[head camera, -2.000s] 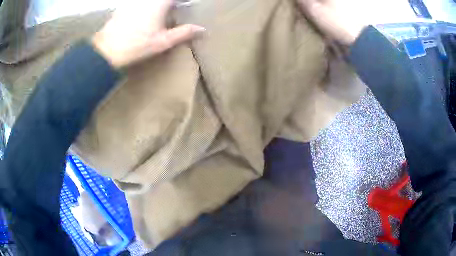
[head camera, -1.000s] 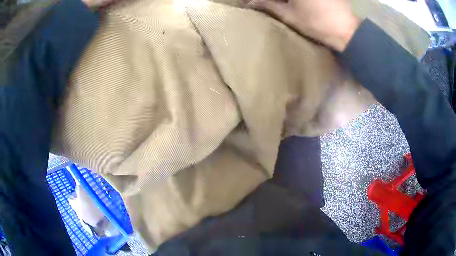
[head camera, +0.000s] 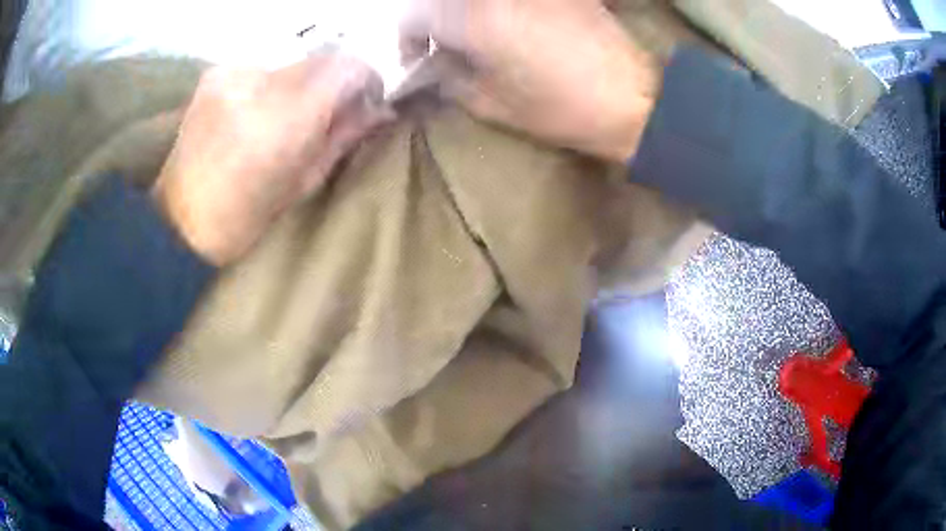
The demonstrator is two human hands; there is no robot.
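Note:
A large tan-brown ribbed cloth (head camera: 415, 259) hangs over the table's front edge and down over my lap, with folds and a dark seam or edge line running down its middle. My left hand (head camera: 275, 140) is shut on the cloth at upper left of centre. My right hand (head camera: 539, 73) grips the cloth's upper part just right of it; the two hands almost meet. Both hands are somewhat blurred, and their fingertips are partly hidden. A small pale piece shows between them.
The white table top (head camera: 207, 31) is glared out behind the hands. A blue plastic basket (head camera: 145, 467) with pale pieces in it stands at lower left. A red openwork object (head camera: 830, 394) stands on the speckled floor (head camera: 742, 332) at right. More tan cloth (head camera: 778, 57) lies at upper right.
My hands have come close together near the top centre, my left hand coming fully into view. The cloth between them is now gathered and pulled up.

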